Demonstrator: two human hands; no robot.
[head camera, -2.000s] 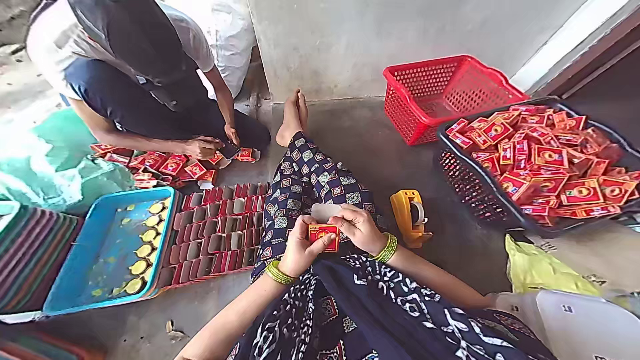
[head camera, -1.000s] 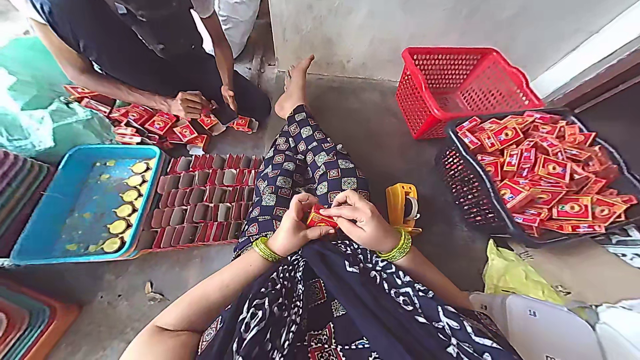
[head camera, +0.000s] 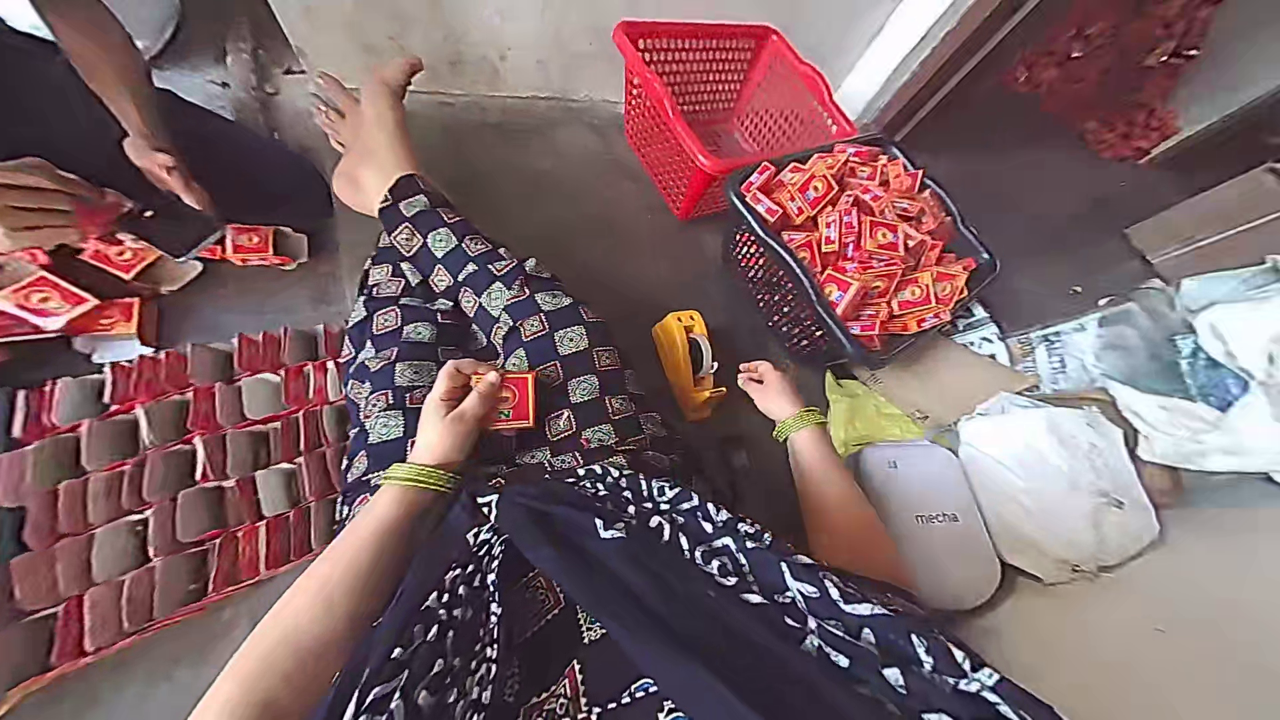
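Note:
A small red printed box (head camera: 517, 400) is pinched between the thumb and fingers of my left hand (head camera: 457, 410), above my lap. My right hand (head camera: 768, 388) is just right of a yellow tape dispenser (head camera: 684, 366) on the floor; its fingers are curled together, and whether they pinch a bit of tape cannot be made out. Beyond it stands a black plastic basket (head camera: 765, 275) heaped with red boxes (head camera: 880, 240). On the left lie rows of small red and grey-brown boxes (head camera: 205, 455), packed closely side by side.
A red plastic basket (head camera: 690, 165) stands behind the black one. At the upper left are another person's hands (head camera: 165, 172) beside loose red boxes (head camera: 120, 258). Yellow plastic (head camera: 865, 412), a pale rounded case (head camera: 925, 520) and a white bag (head camera: 1055, 485) lie to the right.
My hands were together at the small red box over my lap; my right hand has left it and moved right, beside the tape dispenser. The view has shifted right.

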